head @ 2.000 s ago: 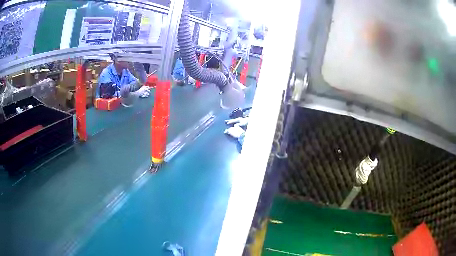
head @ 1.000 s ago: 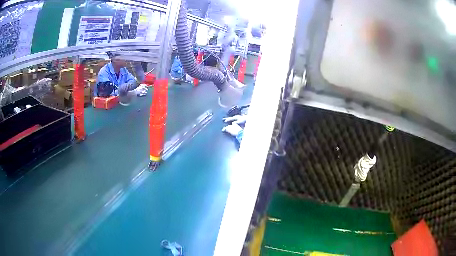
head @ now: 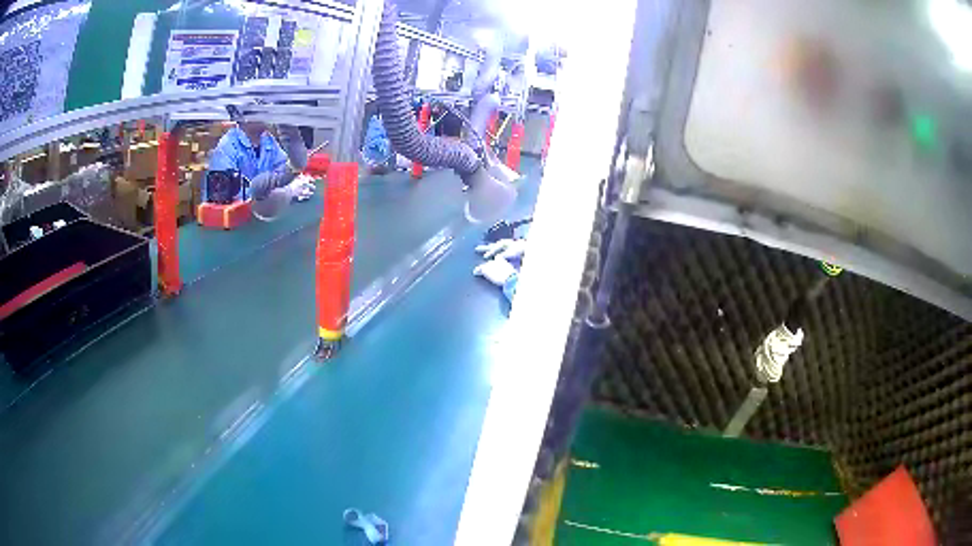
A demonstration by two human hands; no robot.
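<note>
Neither of my hands is in view. Nearest in front of me, at the right, stands an open box, its white edge [head: 565,213] running steeply down the picture. Dark egg-crate acoustic foam [head: 682,320] lines it. Its green floor [head: 693,480] bears worn whitish lines and yellow tape. A thin arm wrapped in white [head: 778,355] stands slanting inside. A red-orange block [head: 890,514] is at the lower right. The pale box lid [head: 821,128] is raised above, with blurry green and red spots.
A small pale blue item [head: 367,524] lies on the teal surface [head: 352,448]. Beyond are a wrapped orange-red post [head: 337,251], a black tote [head: 80,288] and a grey ribbed hose [head: 400,107]. A person in blue [head: 250,160] sits across; white-gloved fingers [head: 499,261] show beside the box edge.
The view has shifted very slightly. More yellow shows at the lower edge of the green floor than two seconds ago. The person across and the gloved fingers moved little.
</note>
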